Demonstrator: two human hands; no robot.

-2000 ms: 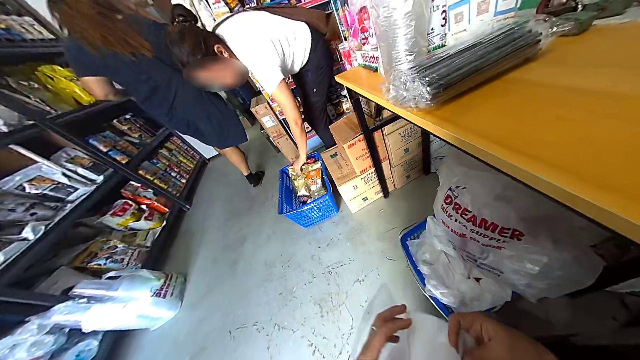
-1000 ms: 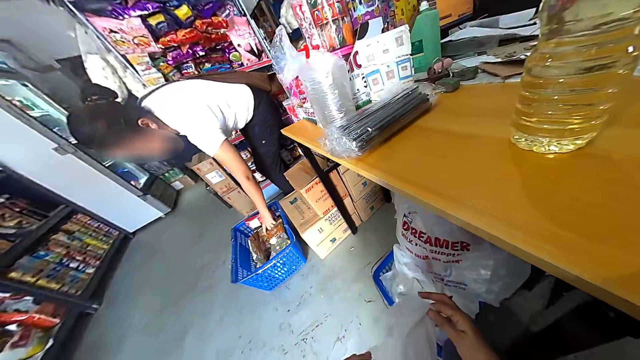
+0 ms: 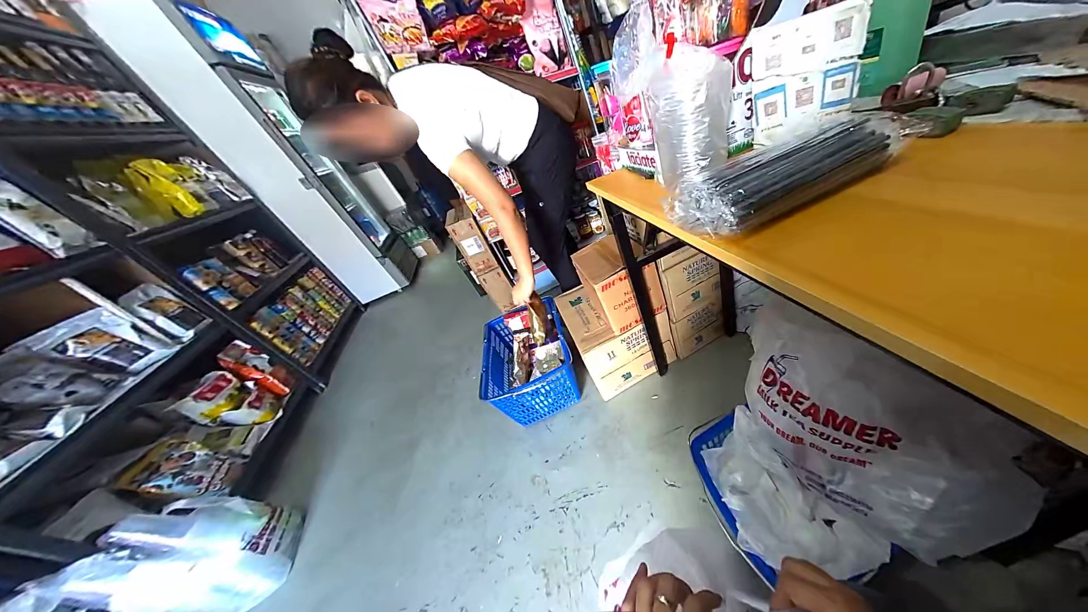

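At the bottom edge of the head view, my left hand (image 3: 667, 591) grips a white plastic bag (image 3: 680, 552), fingers curled over its rim. To its right my right hand (image 3: 816, 586) is partly cut off by the frame; its fingers are bent near the bag's other side, and whether they pinch it cannot be told. Just beyond my right hand, a blue basket (image 3: 712, 484) on the floor holds crumpled white plastic bags (image 3: 786, 501). A large filled white bag with red print (image 3: 892, 433) stands beside it under the table.
A wooden table (image 3: 960, 246) bears wrapped black straws (image 3: 790, 178) and stacked clear plastic cups (image 3: 693, 110). Cartons (image 3: 625, 280) stand by its leg. A person (image 3: 476, 119) bends over a blue shopping basket (image 3: 531, 399) of packets. Shelves (image 3: 170, 229) and filled bags (image 3: 178, 552) line the left.
The view has swung. The bending person's hand is still at the shopping basket, now with a brown packet raised. The second person at the left two seconds ago is mostly out of sight.
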